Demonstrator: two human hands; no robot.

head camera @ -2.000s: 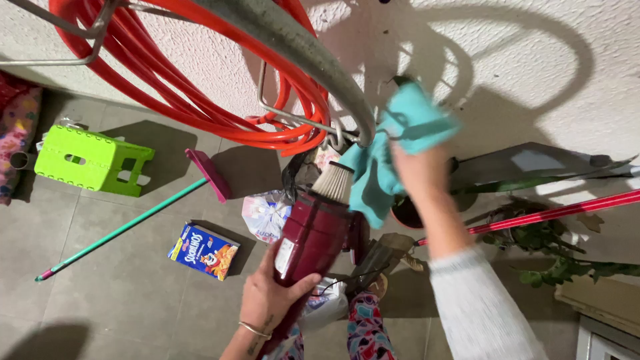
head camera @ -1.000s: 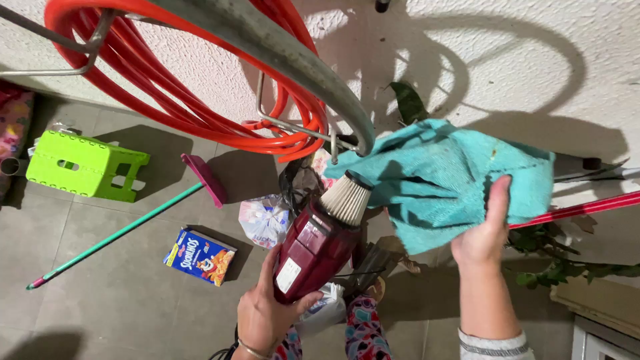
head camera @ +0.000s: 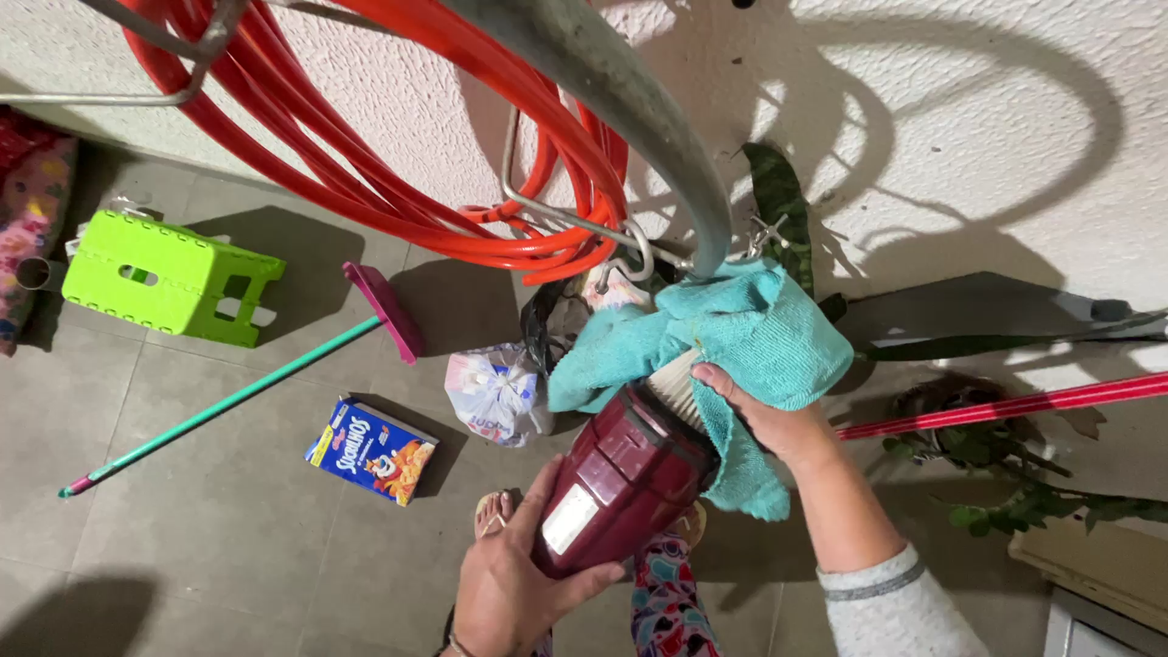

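Observation:
My left hand [head camera: 516, 575] grips a dark red handheld vacuum body [head camera: 630, 465] near the lower middle, tilted with its open end up and to the right. A pale pleated filter [head camera: 677, 388] sticks out of that end. Over the filter lies a turquoise cloth [head camera: 766, 333], which my right hand [head camera: 757, 415] holds bunched around the filter's right side. The thumb shows beside the pleats; the cloth hides the filter's far end and part of the fingers.
An orange hose coil [head camera: 392, 210] hangs on a metal wall rack above. On the tiled floor are a green step stool [head camera: 146, 274], a squeegee with a teal handle [head camera: 237, 397], a cereal box [head camera: 370, 452] and a tied plastic bag [head camera: 497, 392]. Plants [head camera: 1031, 493] and a red pole [head camera: 1022, 406] lie right.
My right hand has brought the turquoise cloth from the right onto the filter, which stood bare a second ago. My left hand still holds the vacuum body.

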